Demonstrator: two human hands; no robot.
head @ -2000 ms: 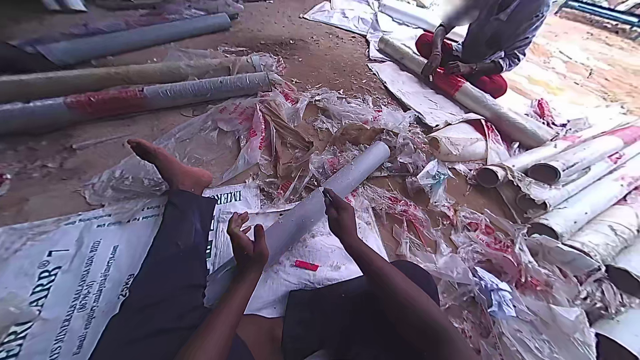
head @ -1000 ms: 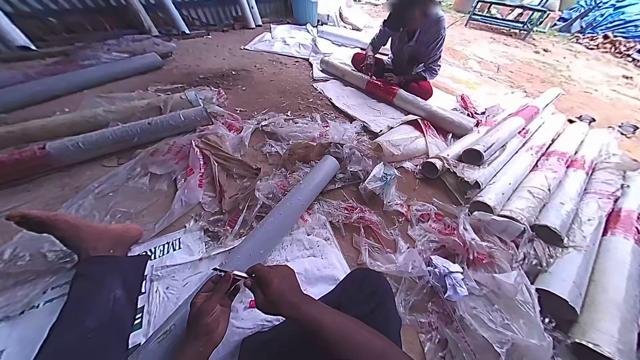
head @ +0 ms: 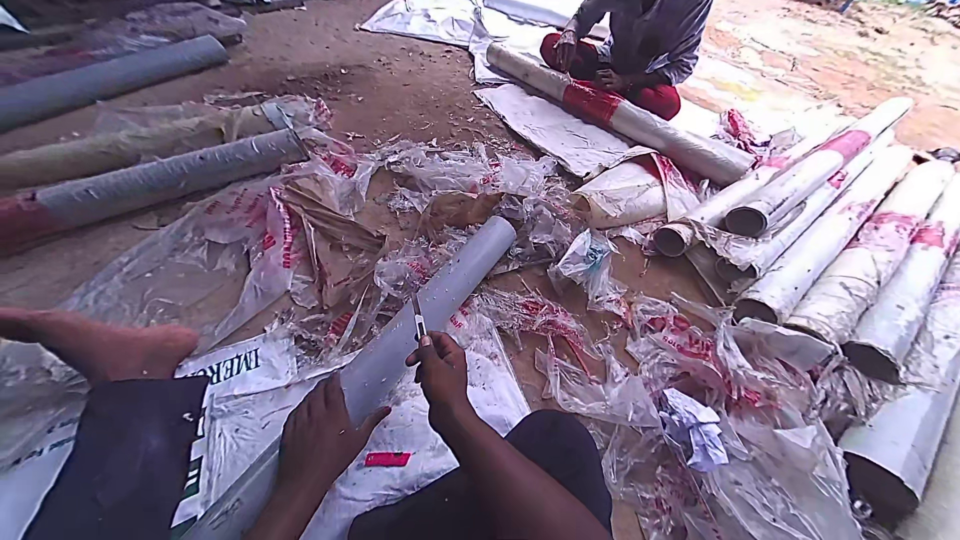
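Observation:
A grey plastic pipe (head: 457, 274) lies slantwise across a white sack (head: 480, 360) between my legs. My left hand (head: 322, 431) rests on the pipe's near part, thumb and fingers spread over its surface. Just right of the pipe, my right hand (head: 441, 367) grips a small blade tool, seemingly a utility knife (head: 418, 316), its tip pointing up and away over the pipe. A small red piece (head: 387, 459) lies on the sack between my forearms.
Torn plastic wrapping (head: 540, 322) surrounds the pipe. More pipes (head: 817, 277) lie side by side at right, and others (head: 172, 169) at left. Beyond, a person (head: 645, 45) sits by a red-banded pipe (head: 637, 124). My bare foot (head: 127, 349) is at left.
My hands were together over the pipe one second ago; now they are apart, the left spread on the pipe and the right holding the blade tool farther forward.

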